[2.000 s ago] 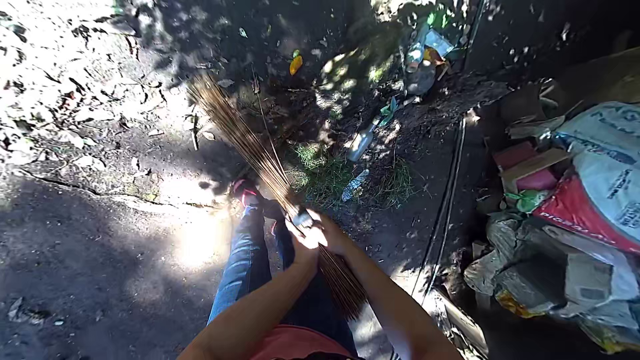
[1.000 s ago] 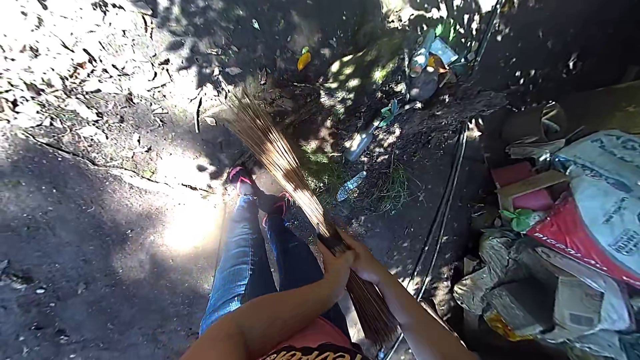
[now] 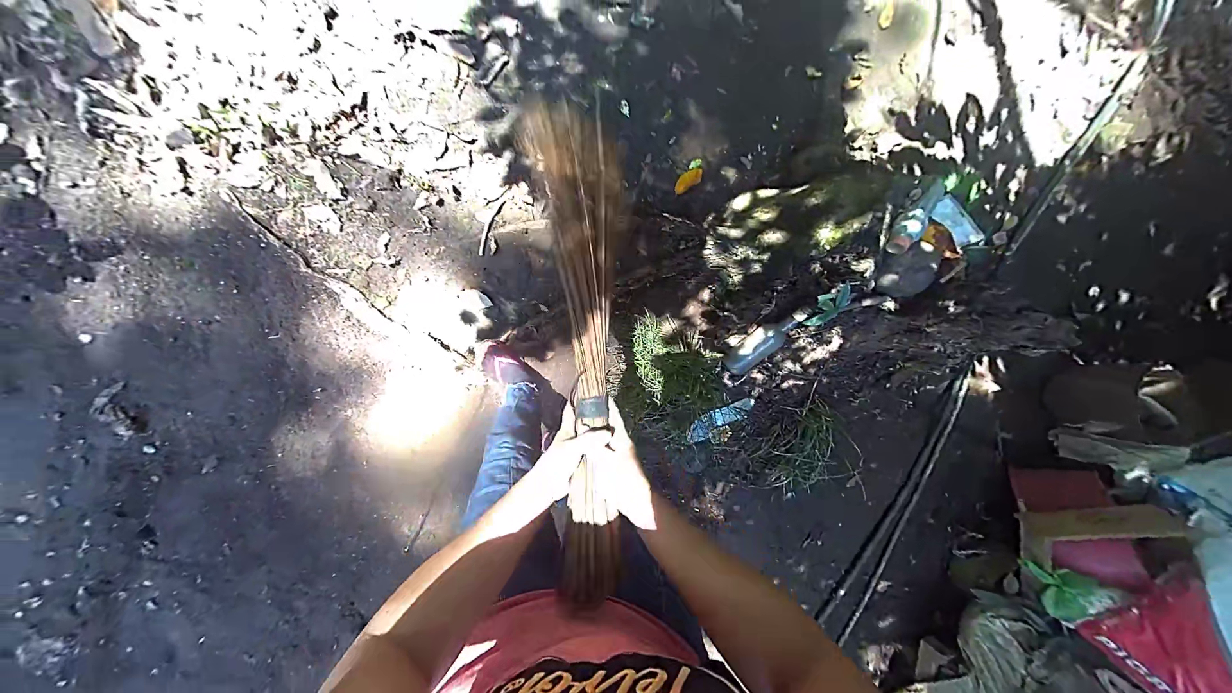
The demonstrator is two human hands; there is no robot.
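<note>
A long stick broom (image 3: 589,337) points away from my body over the ground, its far bristle end blurred. A dark band (image 3: 592,412) binds the sticks just beyond my fingers. My left hand (image 3: 572,454) and my right hand (image 3: 623,472) both close around the bundle below that band, one on each side and touching. The broom's short end reaches back toward my red shirt. Where exactly each finger lies is washed out by bright sunlight.
Dry leaves (image 3: 318,87) litter the upper left. A glass bottle (image 3: 756,348), a crushed plastic bottle (image 3: 720,422) and grass (image 3: 664,366) lie to the right. Dark cables (image 3: 905,505) run past sacks and trash (image 3: 1155,626). One shoe (image 3: 502,363) shows beside the broom.
The broom has swung from a slant toward the upper left to nearly straight ahead, with both hands still around it. The view has shifted somewhat.
</note>
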